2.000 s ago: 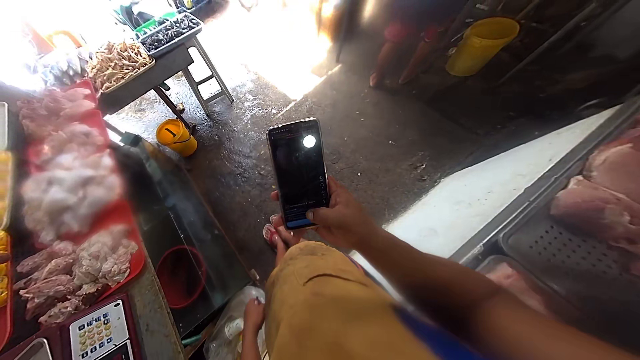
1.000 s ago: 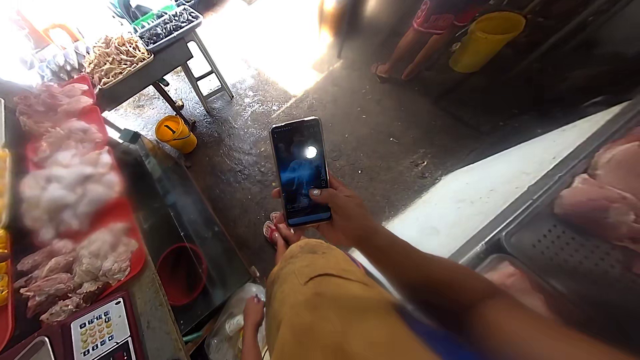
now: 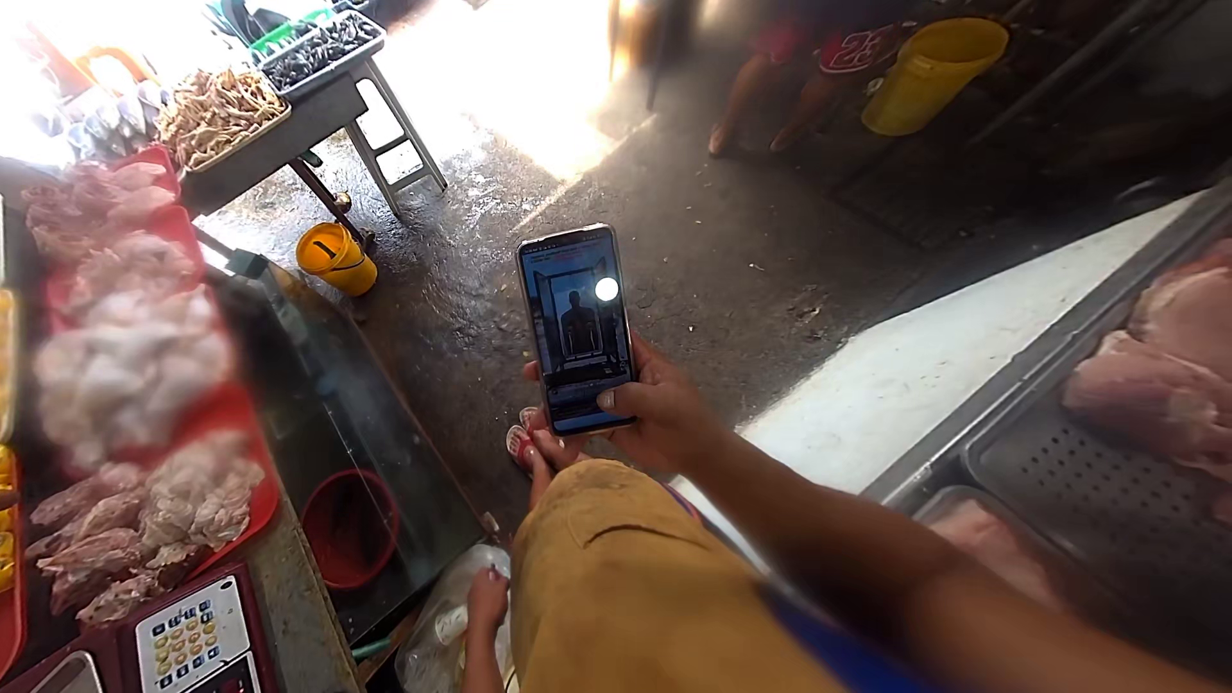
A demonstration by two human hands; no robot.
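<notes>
My right hand (image 3: 664, 409) holds a smartphone (image 3: 577, 332) upright over my lap, with its thumb on the lower part of the lit screen and fingertips showing at the far edge. A dark picture of a seated figure fills the screen, with a bright reflection near its right side. My left hand (image 3: 488, 597) is low beside my leg in brown shorts (image 3: 616, 568), in front of a clear plastic bag (image 3: 438, 616). Its fingers look curled, but whether they hold anything is hidden.
Red trays (image 3: 252, 433) of raw chicken pieces (image 3: 202, 496) and a scale (image 3: 192, 635) are at left, above a glass case and a red bucket (image 3: 351, 529). Yellow buckets (image 3: 337, 260) stand farther off, near a table. Metal trays (image 3: 1088, 481) of meat are at right. A person's legs (image 3: 741, 101) show behind.
The phone screen has gone from nearly black, through a blue blurred picture, to a picture of a seated figure. The right thumb has shifted a little on the screen.
</notes>
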